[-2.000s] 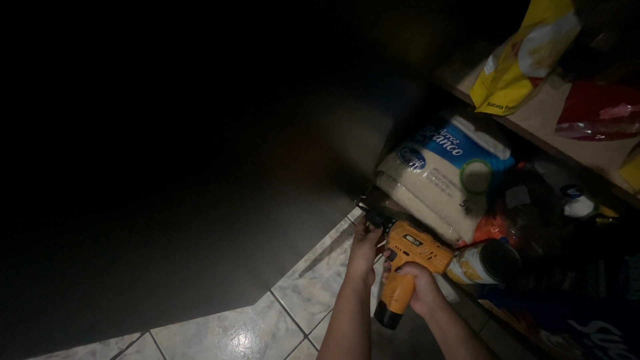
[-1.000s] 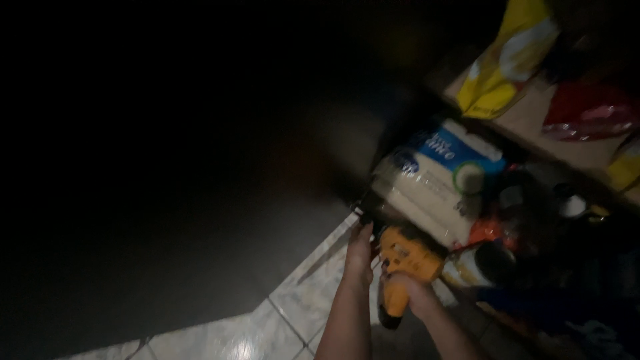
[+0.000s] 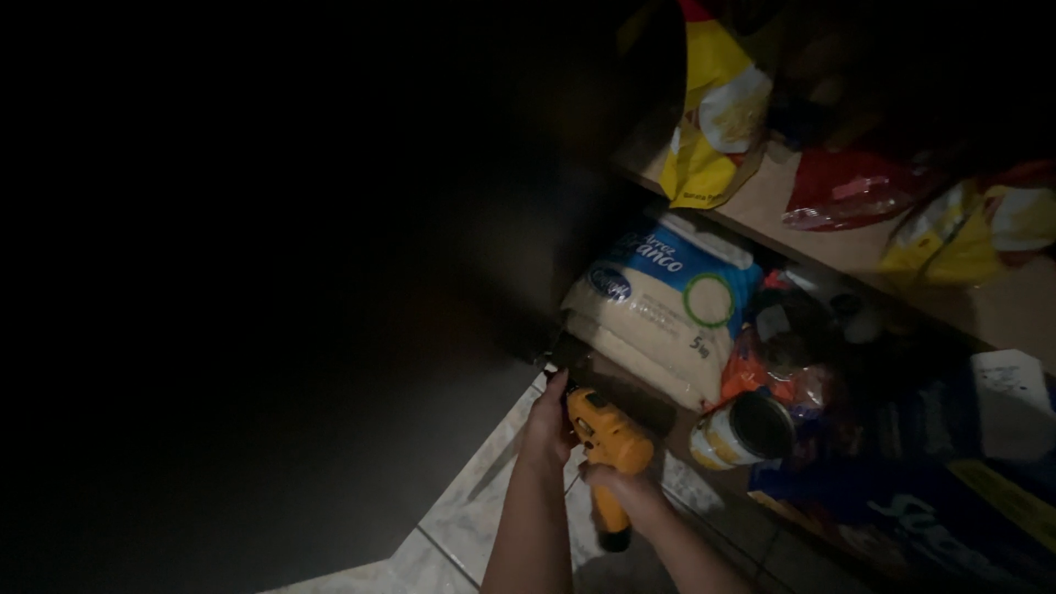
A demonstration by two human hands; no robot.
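In dim light my right hand (image 3: pixel 629 488) grips the handle of an orange cordless drill (image 3: pixel 615 437), whose black base points down. My left hand (image 3: pixel 548 414) is at the drill's front end, beside the chuck; what its fingers touch there is too dark to tell. The front of the drill points up and left, toward the edge of a large dark panel (image 3: pixel 346 462). Just beyond the drill lies a plastic bag of white rice (image 3: pixel 652 318) on a low shelf.
An open can (image 3: pixel 742 431) stands right of the drill, near an orange plastic package (image 3: pixel 751 367) and a blue package (image 3: pixel 916 503). Above, a wooden shelf board (image 3: pixel 833 256) holds yellow bags (image 3: pixel 709 115) and a red bag (image 3: pixel 858 188). Pale floor tiles (image 3: pixel 462 520) show below.
The view has shifted somewhat. Both hands stay at the drill, and its handle now points more straight down than before.
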